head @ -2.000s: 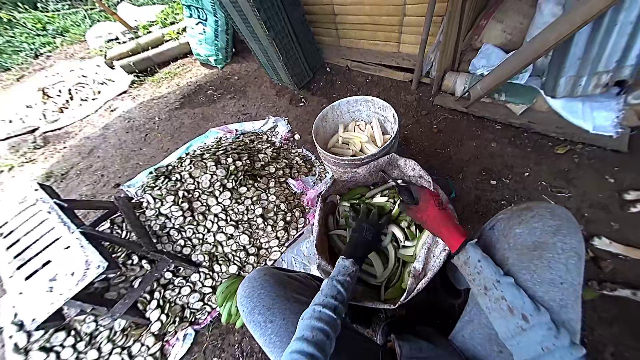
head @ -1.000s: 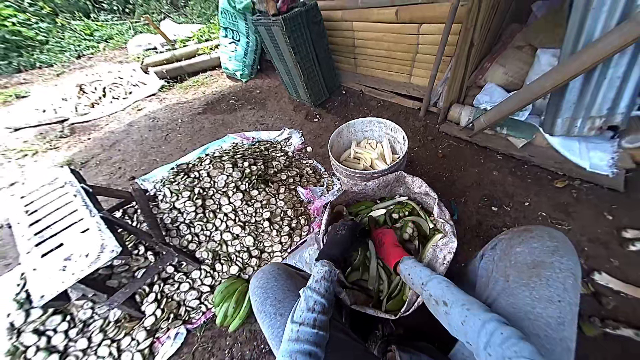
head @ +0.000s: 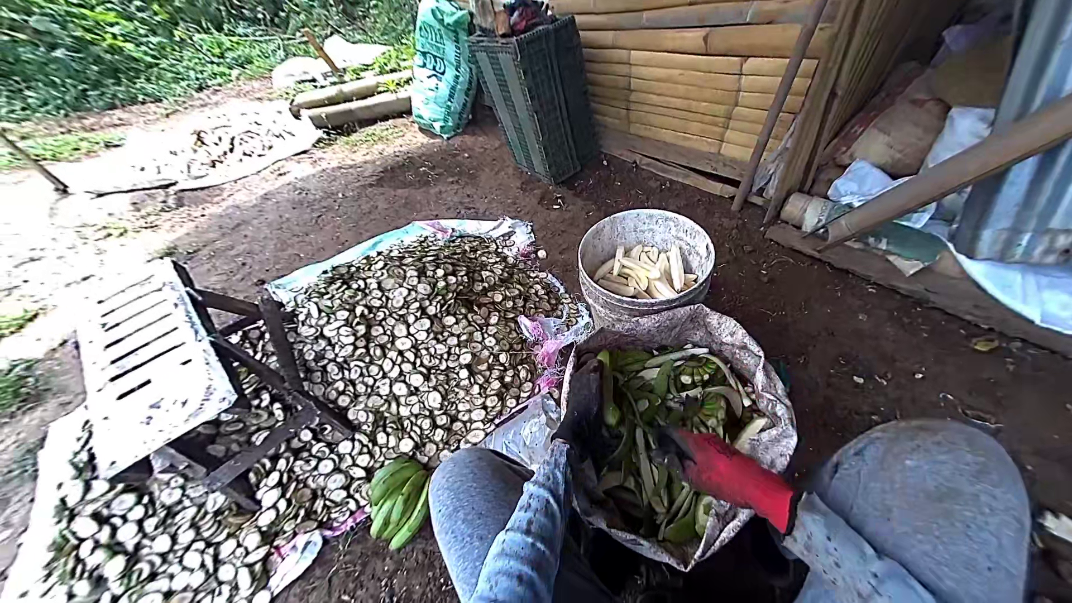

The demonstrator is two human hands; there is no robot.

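A woven sack [head: 766, 368] with a rolled rim stands between my knees, filled with green banana peels [head: 649, 435]. My left hand [head: 586, 410], in a black glove, is at the sack's left inner edge; its fingers are partly hidden. My right hand [head: 724, 473], in a red glove with dark fingertips, reaches in from the right and touches the peels; whether it grips any cannot be told. Just beyond the sack, a whitish bucket [head: 645, 311] holds peeled bananas [head: 645, 272]. Left of my left knee lies a bunch of green bananas [head: 399, 502].
Sliced rounds [head: 402, 335] cover a sheet on the left, with a white slotted slicing board on a wooden frame [head: 155, 360] over them. Further back stand a dark green crate [head: 540, 100], a teal sack [head: 442, 71] and a bamboo wall [head: 695, 92]. A pole [head: 946, 176] leans at right.
My hands were close together over the peels a second ago; now they are apart, the left at the sack's left side and the right nearer its front right.
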